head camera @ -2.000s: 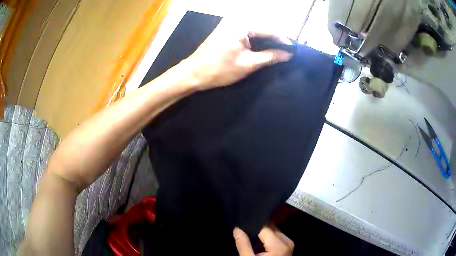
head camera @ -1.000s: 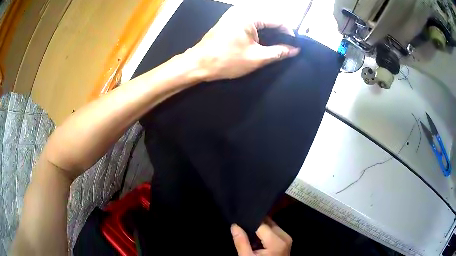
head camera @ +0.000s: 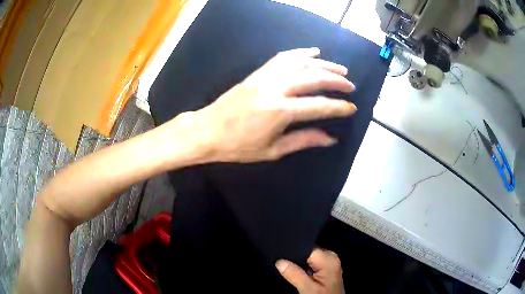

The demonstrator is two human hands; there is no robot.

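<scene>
A black fabric panel [head camera: 230, 63] covers the table left of the needle area and hangs over the near edge. Its upper right corner lies at the presser foot, beside a bright blue bit [head camera: 385, 50]. My left hand [head camera: 288, 109] lies on top of the panel, palm down with fingers apart, gripping nothing. My right hand [head camera: 315, 274], partly cut off by the bottom edge, pinches the panel's lower tip between thumb and fingers. The sewing machine head [head camera: 429, 23] is at the upper right.
Blue-handled snips [head camera: 498, 156] and loose dark threads [head camera: 423, 179] lie on the white bed. A ruler strip [head camera: 391, 240] runs along the near edge. Tan cardboard [head camera: 86, 63] with orange tape is at the upper left. A red stool [head camera: 135, 261] stands lower left, beside grey quilted material [head camera: 34, 166].
My left hand has let go of the panel's folded top edge and now lies flat lower on the cloth. The top of the panel is spread out. My right hand keeps its pinch.
</scene>
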